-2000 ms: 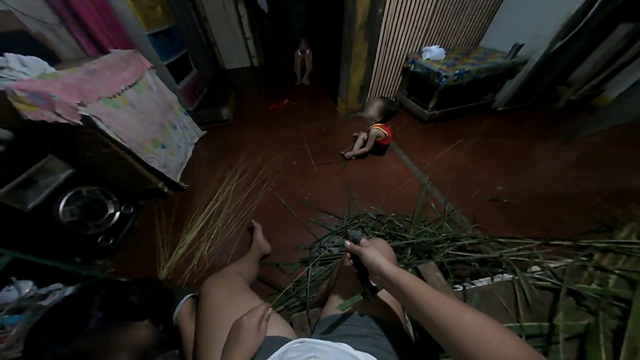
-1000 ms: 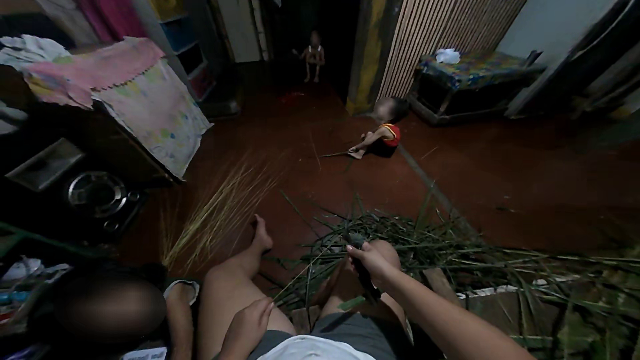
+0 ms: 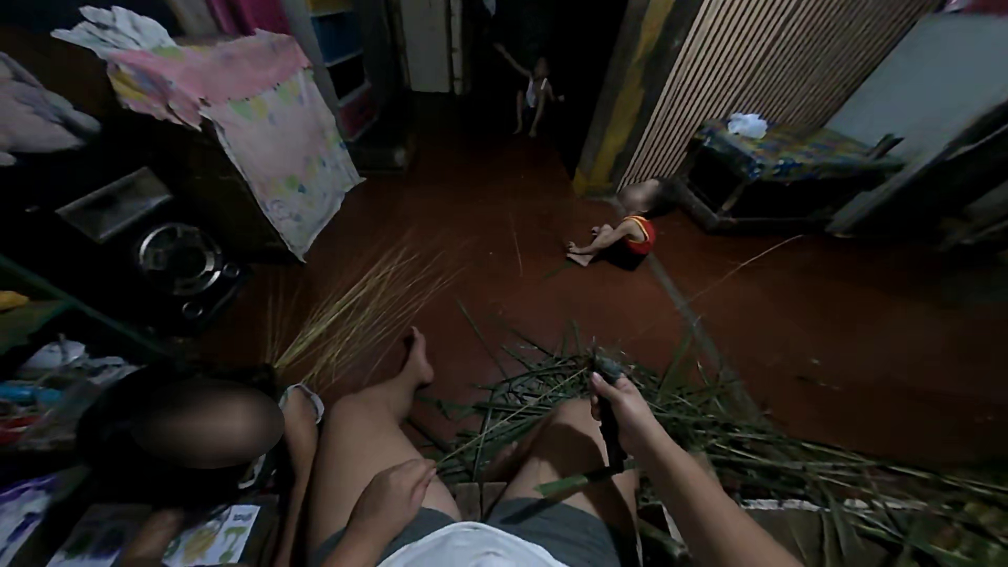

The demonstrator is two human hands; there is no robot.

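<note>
My right hand [image 3: 626, 405] is closed around the dark handle of a tool, likely a knife [image 3: 610, 433], above my right knee; its lower end is hard to make out. A short piece of green leaf [image 3: 563, 484] lies near the tool over my right thigh. My left hand [image 3: 405, 484] rests on my left thigh, and a thin pale strand runs from beside its fingers toward the leaves; whether it is pinched cannot be told. A heap of long green leaves [image 3: 528, 394] lies on the floor and beyond my knees, stretching to the right.
A bundle of thin yellowish sticks [image 3: 362, 307] lies on the red floor [image 3: 488, 291]. One person [image 3: 638, 236] sits on the floor ahead; another [image 3: 538, 94] is in the dark doorway. A person [image 3: 189, 425] is close at my left. A speaker [image 3: 179, 258] and a low table [image 3: 795, 153] flank the room.
The person in the doorway now has one arm raised to the side. The person close at my left has turned their head upward since the earliest frame. My hands stay in about the same places.
</note>
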